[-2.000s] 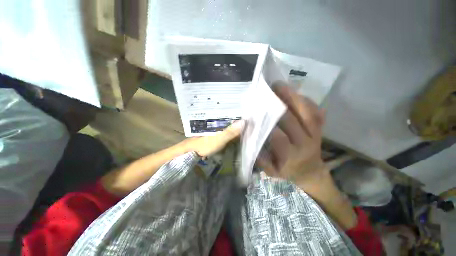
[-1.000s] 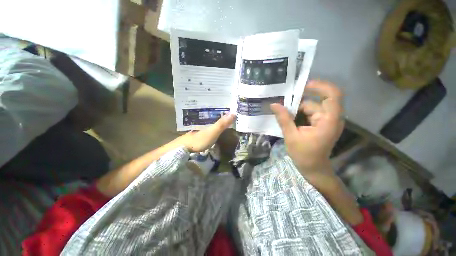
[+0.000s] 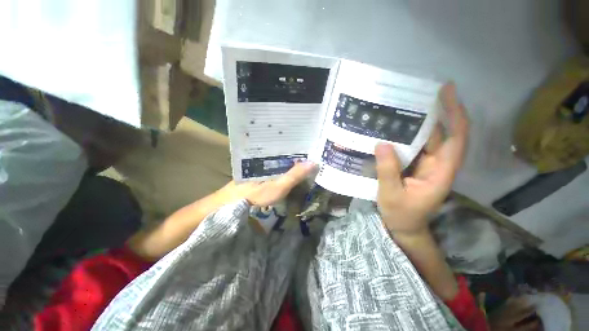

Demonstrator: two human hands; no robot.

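Note:
The white instruction manual [image 3: 284,116] is open above my lap, its top part in front of the bench edge. Both pages carry dark screenshot figures and small text. My left hand [image 3: 274,187] holds the bottom of the left page near the fold, thumb on top and fingers hidden beneath. My right hand [image 3: 423,168] holds the right page at its outer edge, thumb on the front and fingers behind. The right page bends a little.
The white-covered bench [image 3: 497,58] lies beyond the manual. On it at the right are a yellow-brown round tray [image 3: 549,129] with a black item and a long black bar-shaped object [image 3: 539,187]. A clear plastic bag [image 3: 26,187] is at the left. Wooden framing [image 3: 194,61] stands upper left.
The loose leaf seen upright and blurred two seconds ago no longer stands up. My right hand has closed from a looser pose onto the right page's edge. The view has shifted, moving the tray rightward.

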